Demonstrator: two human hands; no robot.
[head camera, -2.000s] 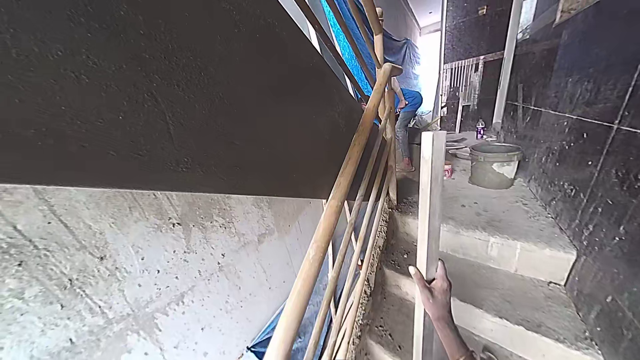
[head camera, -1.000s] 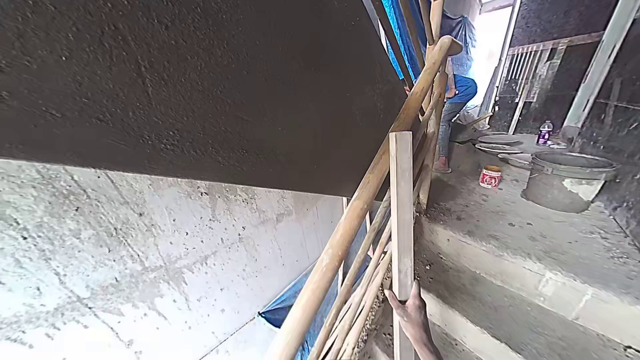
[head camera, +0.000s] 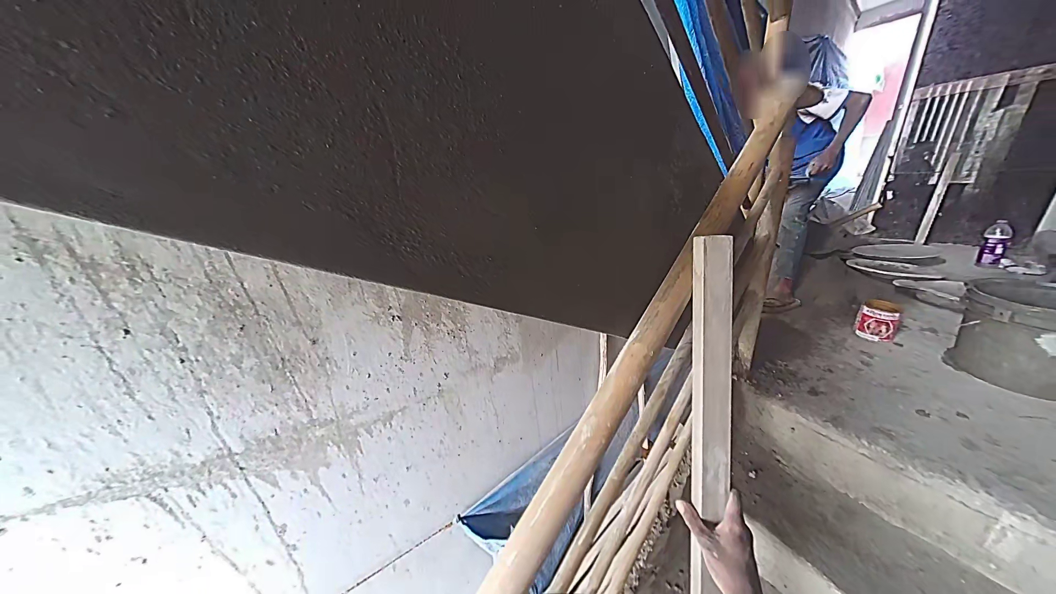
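Note:
A long straight-edged bar (head camera: 713, 371), pale and rectangular in section, stands upright in front of the wooden railing. My right hand (head camera: 721, 544) grips its lower part from the bottom of the view, with digits on both sides of it; the bar's bottom end is out of view. Just left of the bar runs a thick round wooden handrail (head camera: 610, 392), sloping up to the right, with thinner poles (head camera: 652, 478) below it. My left hand is not in view.
Concrete steps (head camera: 874, 487) rise at the right. On the landing stand a red-labelled can (head camera: 878, 320), a mortar-stained bucket (head camera: 1011, 338), shallow pans (head camera: 898, 252) and a bottle (head camera: 995, 242). Another person (head camera: 813, 157) bends behind the railing. A dark wall panel (head camera: 371, 140) fills the upper left.
The view has turned left and moved closer to the landing. The bar, still in my right hand, now stands in front of the handrail. The other person now leans over the railing.

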